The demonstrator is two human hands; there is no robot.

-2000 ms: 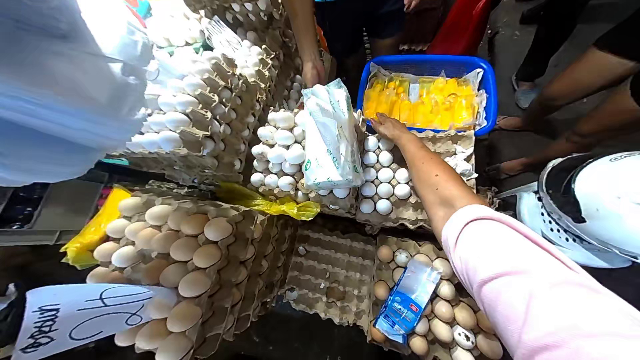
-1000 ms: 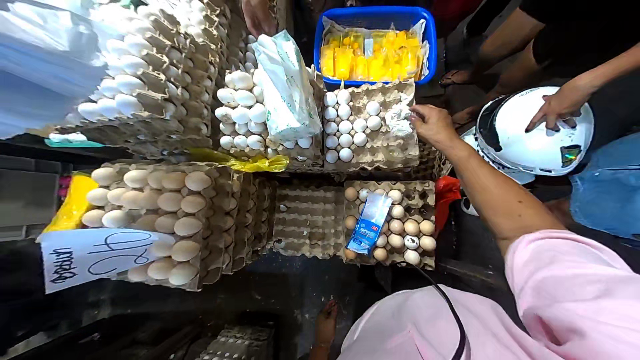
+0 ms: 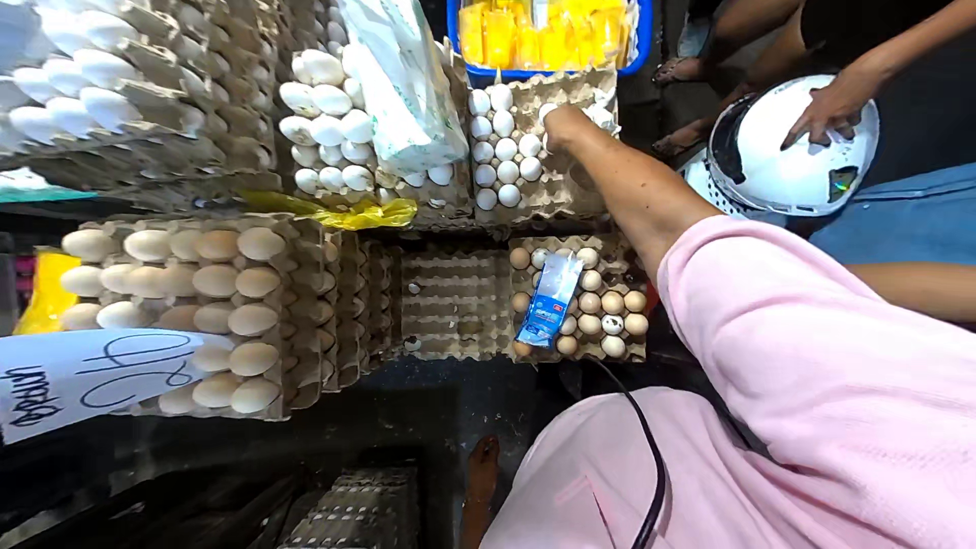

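Observation:
My right hand [image 3: 563,128], at the end of a pink sleeve, reaches over a cardboard egg tray [image 3: 549,200] partly filled with white eggs [image 3: 506,149]. A white egg shows beside the hand, but the fingers are mostly hidden, so a grip cannot be made out. White crumpled material [image 3: 602,114] lies just right of the hand. Below, another tray holds brown and pale eggs [image 3: 612,302] with a blue and clear plastic packet [image 3: 550,301] on top. An empty cardboard tray [image 3: 457,305] sits to its left. My left hand is out of view.
Stacked trays of brown eggs [image 3: 255,320] and white eggs [image 3: 107,69] stand left, with a handwritten sign [image 3: 99,377]. A plastic bag [image 3: 408,84] covers some eggs. A blue basin [image 3: 644,46] holds yellow packets. Another person's hand [image 3: 831,110] rests on a white helmet [image 3: 793,152].
My right hand has moved from the tray's right edge to over its upper middle. Another person's hand at the top left has left view. A person's hand has come onto the helmet since the oldest frame.

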